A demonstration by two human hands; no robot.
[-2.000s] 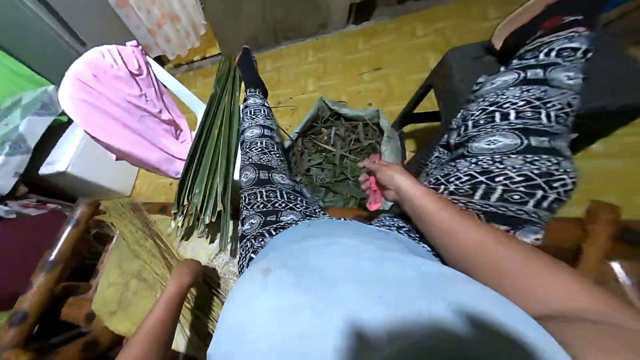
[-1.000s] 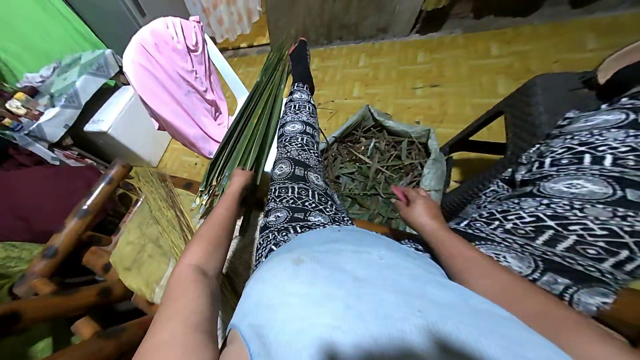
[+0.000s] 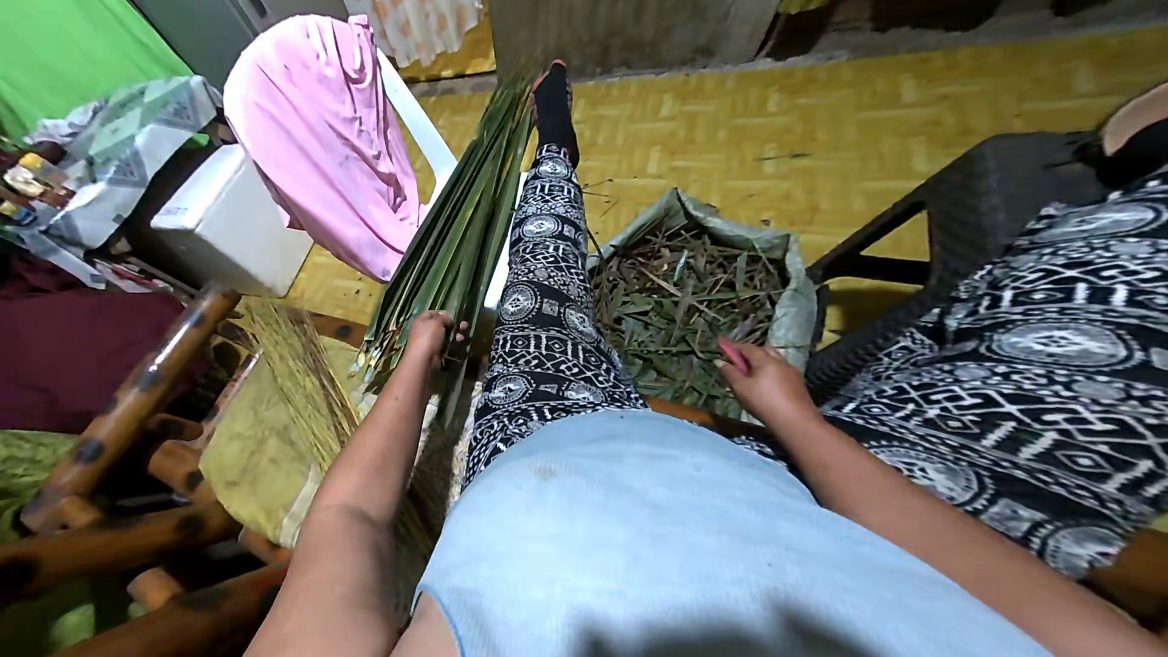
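My left hand (image 3: 436, 338) lies at the lower end of a bundle of long green palm leaflets (image 3: 461, 228), its fingers curled; whether it grips a leaflet is unclear. The bundle stretches along the left side of my leg. In my right hand (image 3: 768, 381) is a small pink-handled tool (image 3: 734, 356), its blade not clear to see. That hand is over the near right edge of an open sack (image 3: 796, 301) filled with green and brown leaf scraps (image 3: 684, 301). Thin yellowish leaf ribs (image 3: 306, 383) lie in a bunch left of my left forearm.
A white plastic chair (image 3: 415, 119) draped with pink cloth (image 3: 319, 137) stands beyond the leaflets. A white box (image 3: 233, 219) is at the left. Bamboo-like furniture rails (image 3: 128, 411) and a yellow cushion (image 3: 251, 447) lie nearer. My other leg rests toward a dark plastic chair (image 3: 967, 201) on the right.
My left hand has gone from the thin ribs to the lower end of the green leaflets. My right hand stays by the sack with the pink-handled tool. The view has shifted.
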